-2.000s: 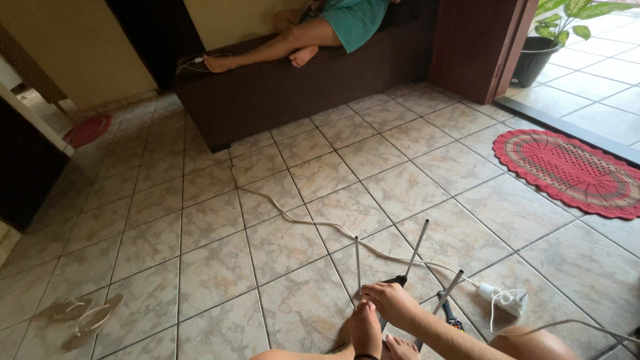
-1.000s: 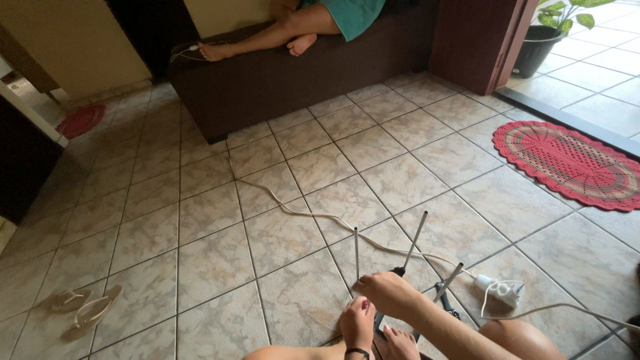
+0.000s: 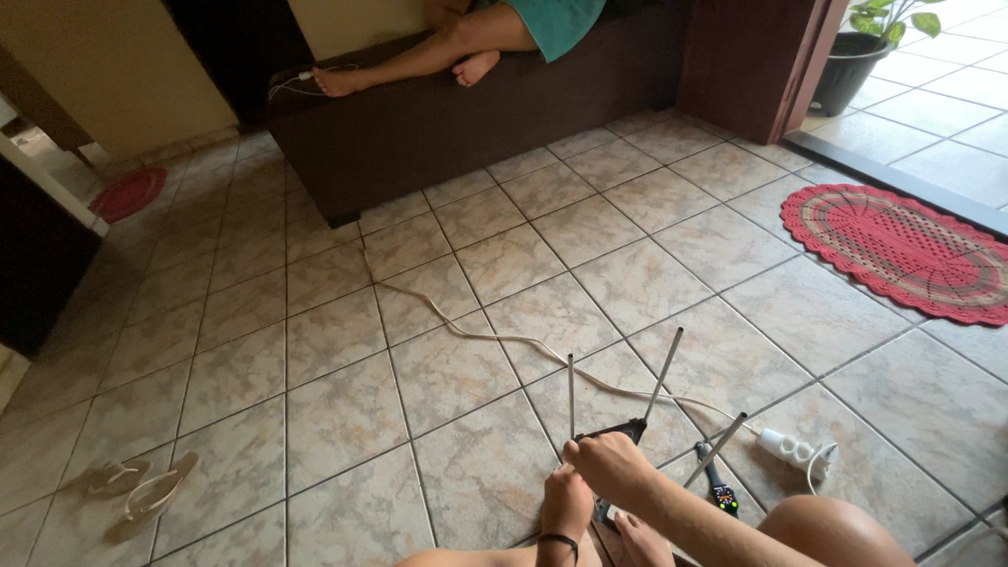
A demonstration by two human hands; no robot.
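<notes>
A black frame (image 3: 622, 431) with several thin metal rods standing up from it, such as one metal rod (image 3: 665, 374), lies between the person's feet at the lower middle. My left hand (image 3: 567, 496), with a dark band at its wrist, is at the near left part of the frame. Just above and touching it, my right hand (image 3: 606, 465) is curled over the frame's left corner, beside the base of a rod. What the fingers of either hand hold is hidden. A smartwatch (image 3: 723, 494) with a dark strap lies on the floor right of the frame.
A white power strip (image 3: 791, 453) and its cord (image 3: 504, 337) run across the tiles. Sandals (image 3: 153, 496) lie at lower left, a red crocheted rug (image 3: 906, 248) at right. Another person's legs (image 3: 417, 59) rest on a dark brown bench (image 3: 472, 126).
My left hand has shifted slightly at the frame, and my right hand stays close over it. The rods still stand up as before.
</notes>
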